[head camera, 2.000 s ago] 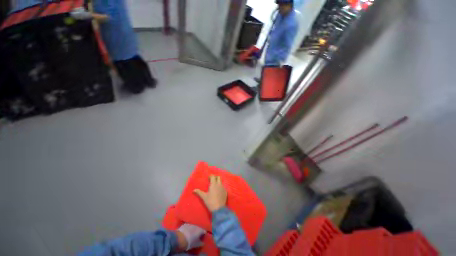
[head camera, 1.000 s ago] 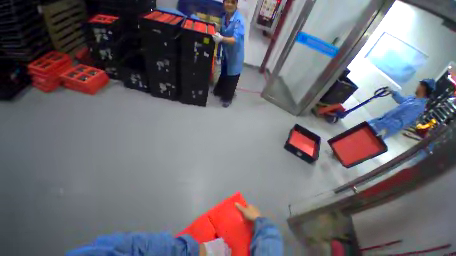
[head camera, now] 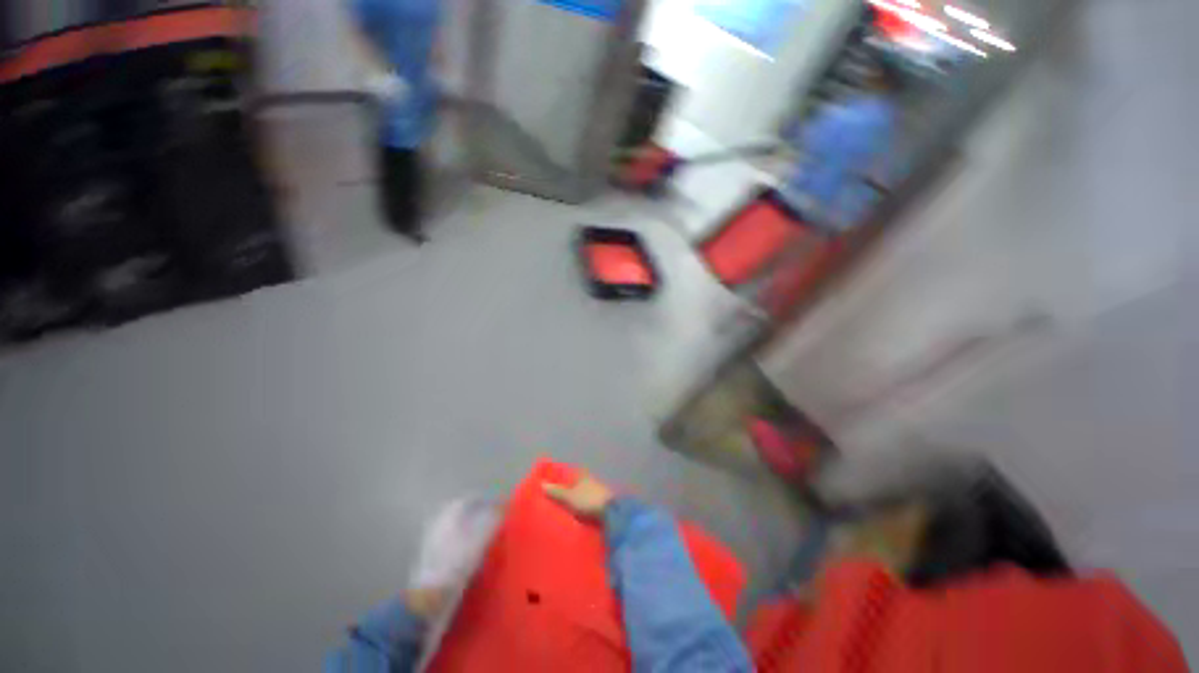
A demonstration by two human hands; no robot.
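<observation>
A stack of red trays (head camera: pixel 526 598) is tilted in front of me at the bottom centre. My left hand (head camera: pixel 454 546), in a white glove, is blurred and lies along the left edge of the trays; its fingers are not clear. My right hand (head camera: pixel 579 496), bare, rests over the top edge of the trays and holds them. The undersides of the trays are out of view.
More red trays (head camera: pixel 973 625) are piled at the lower right beside a black-lined bin (head camera: pixel 1006 526). A black crate with red inside (head camera: pixel 617 264) is on the floor. Two people, stacked black crates (head camera: pixel 132 197) and an open doorway are farther off.
The view has swung right and down. My gloved left hand has moved from the lower part of the trays to their left edge. The trays are tilted more steeply.
</observation>
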